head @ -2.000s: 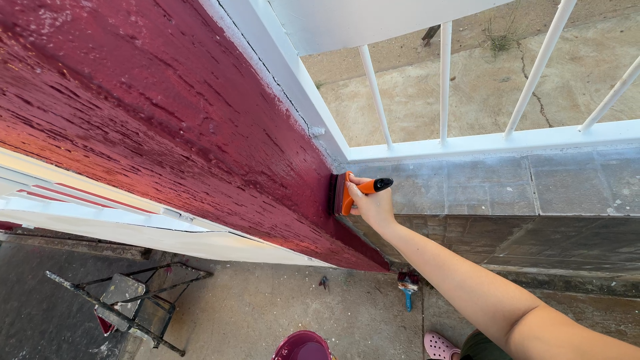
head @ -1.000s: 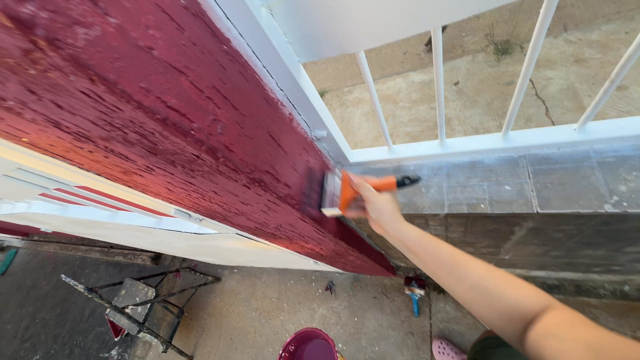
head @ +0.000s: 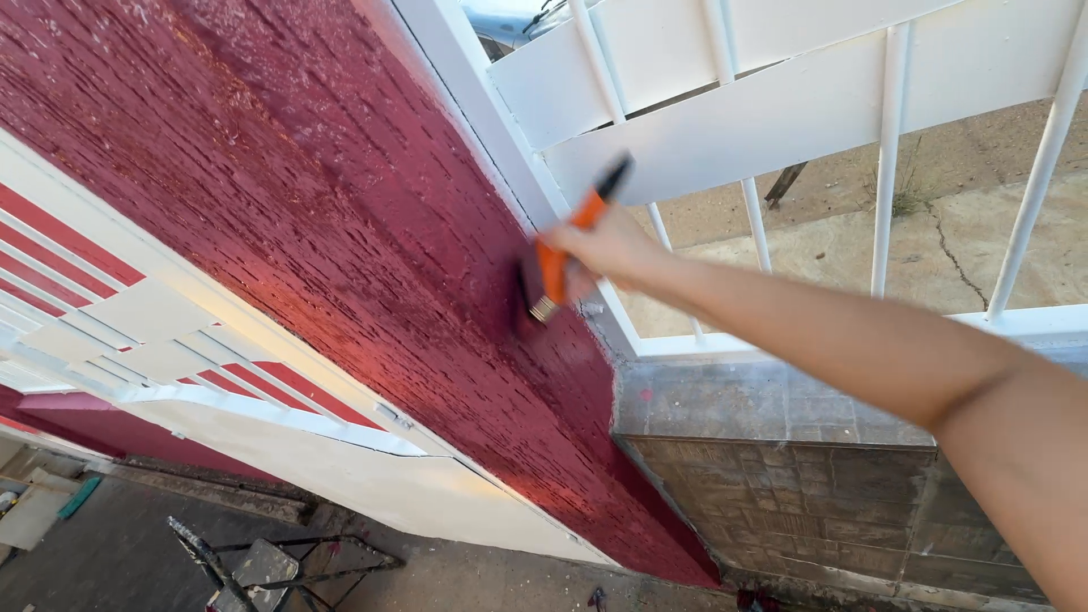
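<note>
A wide paintbrush (head: 552,268) with an orange and black handle is gripped in my right hand (head: 608,251), blurred by motion. Its bristles lie against the dark red textured wall (head: 408,212), beside the white metal frame (head: 510,153) of a railing. My bare forearm reaches in from the lower right, in front of the white bars. My left hand is out of view.
Below the railing runs a tiled ledge (head: 739,408) on a low tiled wall (head: 799,501). A cream and white metal gate (head: 340,476) borders the red wall on the left. A paint-spattered folding step stool (head: 263,569) stands on the ground at the lower left.
My right hand has moved up along the red wall beside the white frame, still gripping the brush, whose handle now points upward. The view has shifted; the bucket seen earlier is out of frame.
</note>
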